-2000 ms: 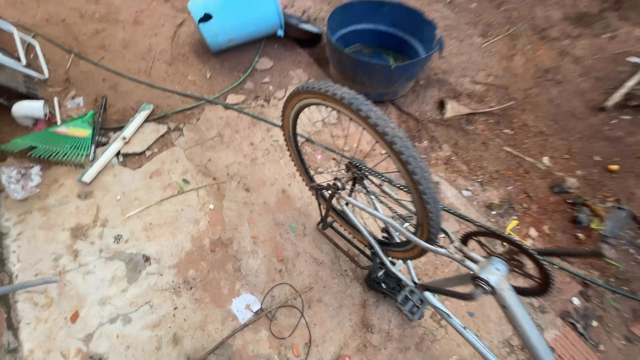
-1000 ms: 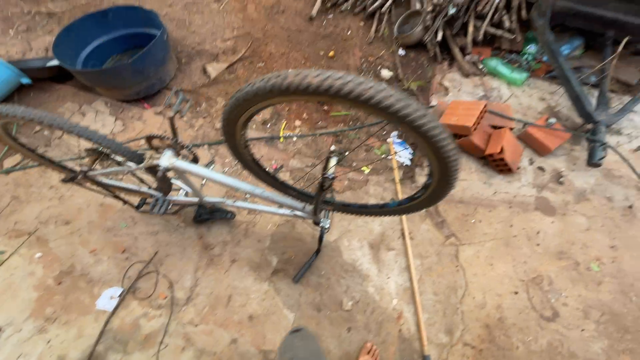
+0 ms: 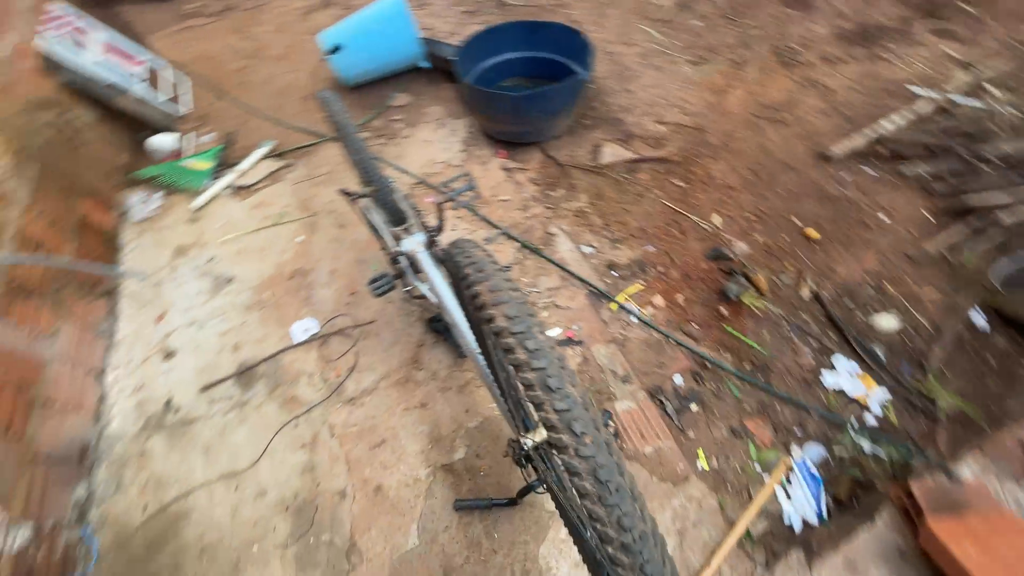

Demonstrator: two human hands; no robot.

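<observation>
Neither my left hand nor my right hand shows in the head view. An upside-down bicycle stands on the worn concrete, its pale frame tube [image 3: 452, 300] running from the upper left to the lower middle. The knobby tire nearest to me [image 3: 560, 384] reaches past the bottom edge of the view. Farther off, the other wheel [image 3: 364, 160] is seen nearly edge-on. A pedal [image 3: 382, 284] sticks out on the left of the frame, and a black handlebar grip [image 3: 485, 503] lies low beside the near wheel.
A dark blue plastic tub [image 3: 524, 80] and a tipped light blue bucket [image 3: 374, 42] are beyond the bicycle. A green hose [image 3: 592, 284] crosses the ground. At the left are a green rake head [image 3: 182, 170] and thin wire [image 3: 272, 440]. A wooden stick [image 3: 744, 516] and brick [image 3: 972, 520] are lower right.
The view has swung back left and now looks along the bicycle from the end of the wheel nearest me. The foot seen one second ago is out of view.
</observation>
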